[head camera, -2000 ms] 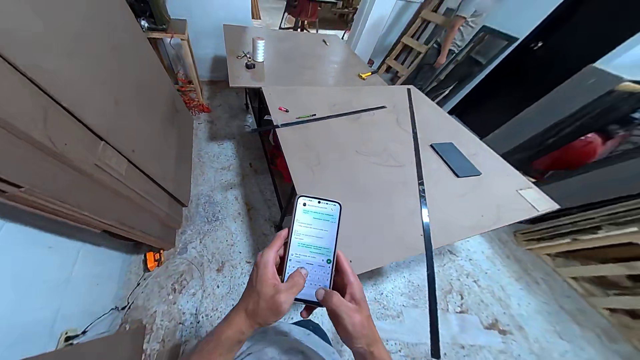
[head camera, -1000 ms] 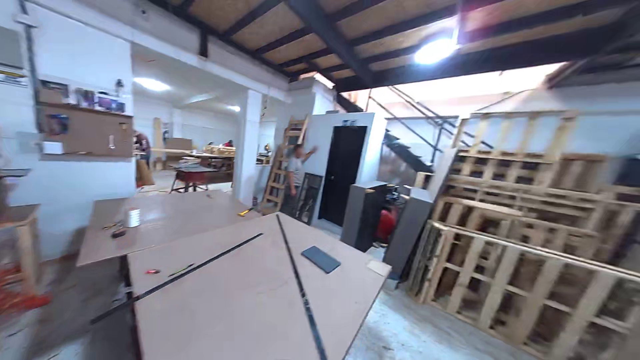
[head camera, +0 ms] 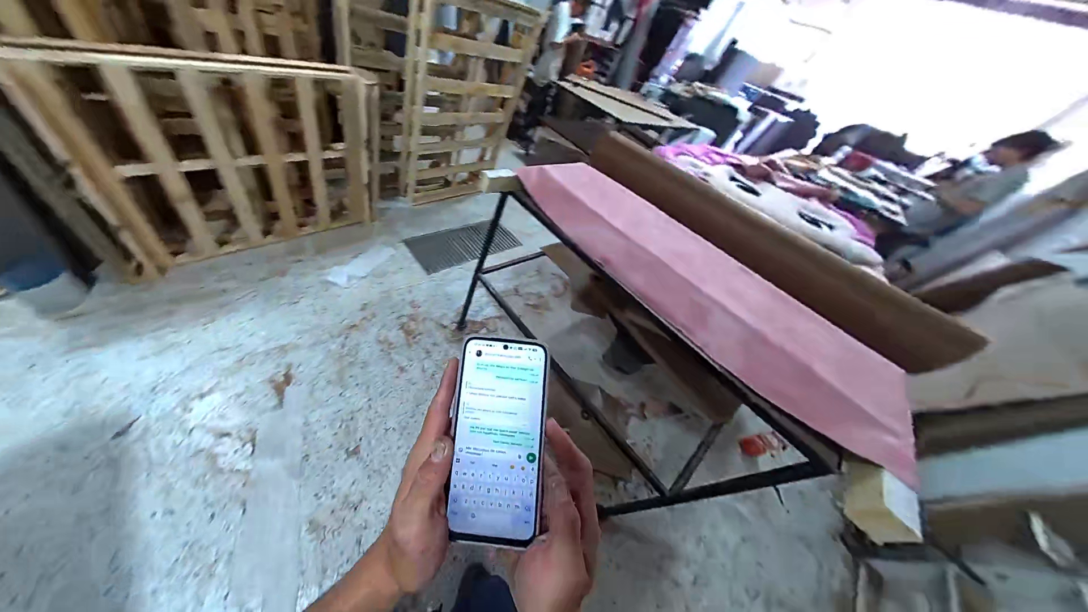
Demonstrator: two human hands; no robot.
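Observation:
A smartphone [head camera: 497, 442] is upright at the lower centre, its lit screen showing a chat and a keyboard. My left hand [head camera: 422, 493] grips its left edge, the thumb bent beside the screen. Along the phone's right edge my right hand [head camera: 561, 518] is closed, its thumb at the side. The fingers behind the phone are hidden. Just beyond the hands, to the right, a black metal frame table [head camera: 629, 459] carries a long folded pink sheet [head camera: 722, 297].
Wooden pallets [head camera: 229, 153] lean at the back left. A floor grate [head camera: 461, 246] lies before the table. A brown roll [head camera: 782, 246] runs behind the pink sheet. A person [head camera: 977, 183] is at the right, near piled textiles; another person [head camera: 557, 42] stands at the back.
The view has swung far to the right, from the brown-topped tables to the pallets and the pink-covered table. The phone, out of sight one second ago, is in view again, still in both hands.

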